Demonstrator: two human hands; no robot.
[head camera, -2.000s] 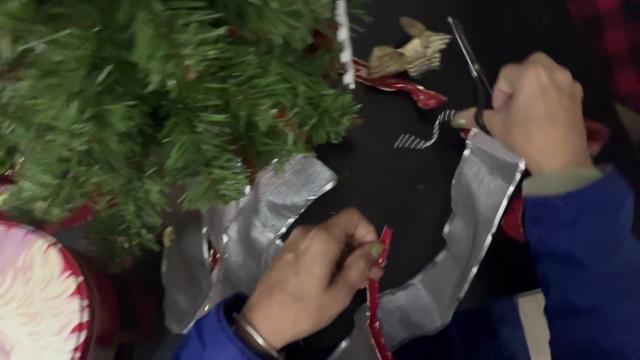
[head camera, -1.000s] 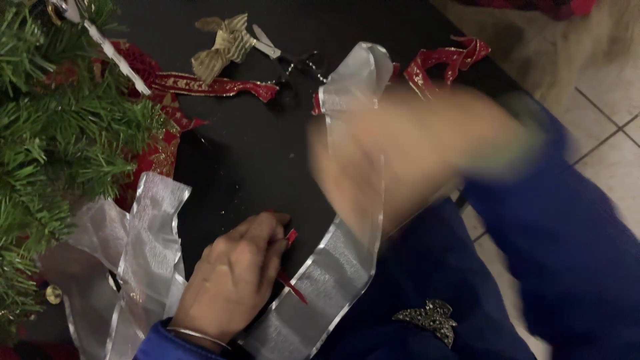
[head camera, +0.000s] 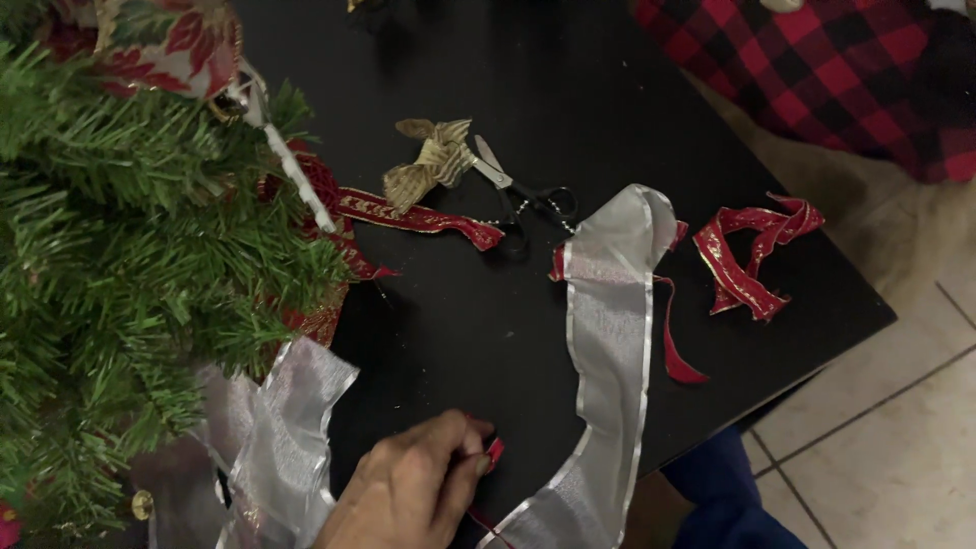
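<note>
My left hand (head camera: 415, 480) pinches a narrow red ribbon (head camera: 495, 454) between thumb and fingers at the lower middle. A long sheer silver-white ribbon (head camera: 610, 343) curves over the black table right of it, partly on top of red ribbon. Scissors (head camera: 499, 179) with black handles lie partly spread beside a gold striped bow (head camera: 433, 164). A gold-patterned red ribbon (head camera: 412, 215) runs from the greenery toward the scissor handles. More sheer ribbon (head camera: 286, 427) lies left of my left hand. My right hand is not clearly visible; a bit of skin shows below the table edge, too little to tell.
Green artificial branches (head camera: 114, 290) with ornaments fill the left side. A red ribbon loop (head camera: 743, 259) lies near the corner of the black table (head camera: 579, 99). Red-and-black checked cloth (head camera: 808, 76) is at the upper right, with floor tiles (head camera: 900, 389) beyond the table edge.
The scissors, by my right hand two seconds ago, now lie by the gold bow. My right hand, blurred over the sheer ribbon one second ago, has left it. My left hand still pinches the red ribbon.
</note>
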